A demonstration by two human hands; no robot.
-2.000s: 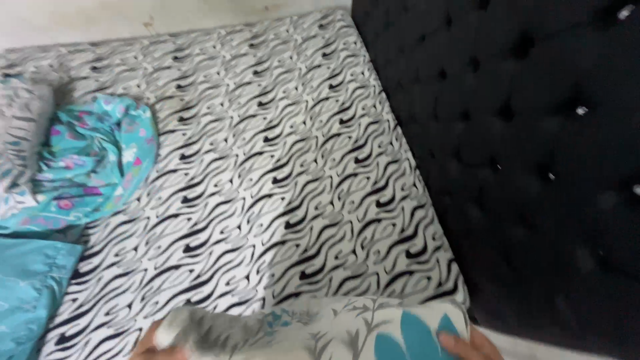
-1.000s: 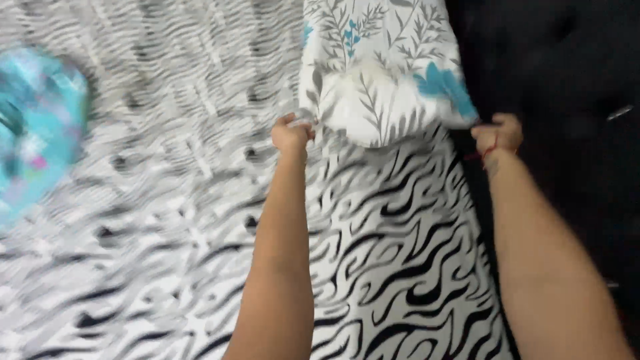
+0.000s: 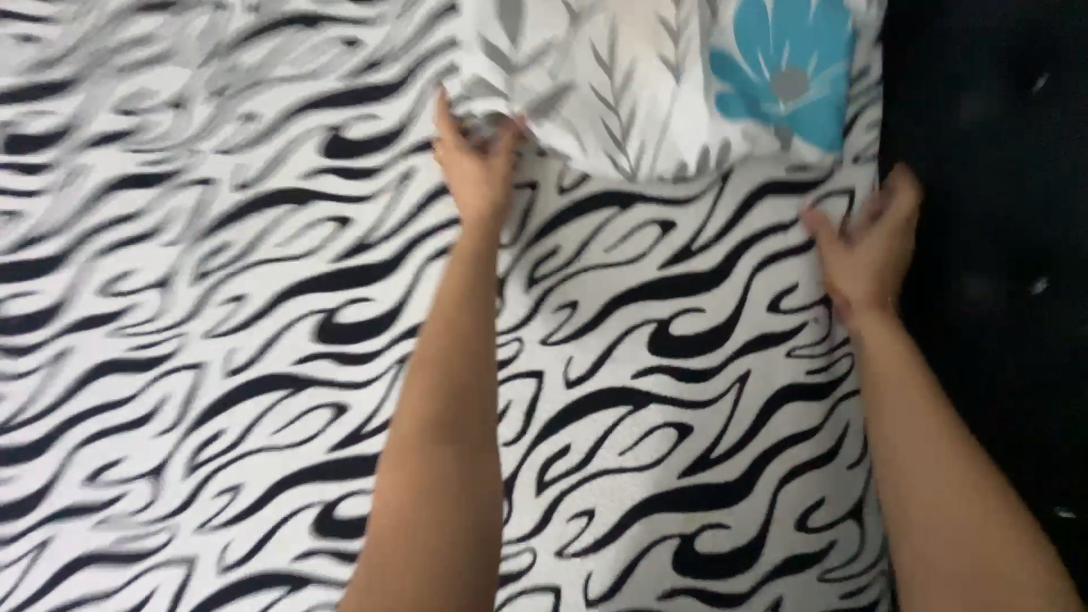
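A white pillow with grey leaves and a blue flower lies at the top of the view, on a mattress with a black-and-white wavy pattern. At the pillow's lower left corner is my left hand, thumb and fingers spread around the corner; blur hides whether it grips the cloth. My right hand is below the pillow's lower right corner, apart from it, with its fingers spread at the mattress edge. The pillow's far end is out of view.
A black tufted headboard with small shiny studs runs along the right side, close against the mattress edge and my right hand. The patterned mattress stretches to the left edge of the view.
The pillow, held in both hands one second ago, now lies on the mattress with my right hand off it. The view has shifted, and the turquoise cloth at left is out of it.
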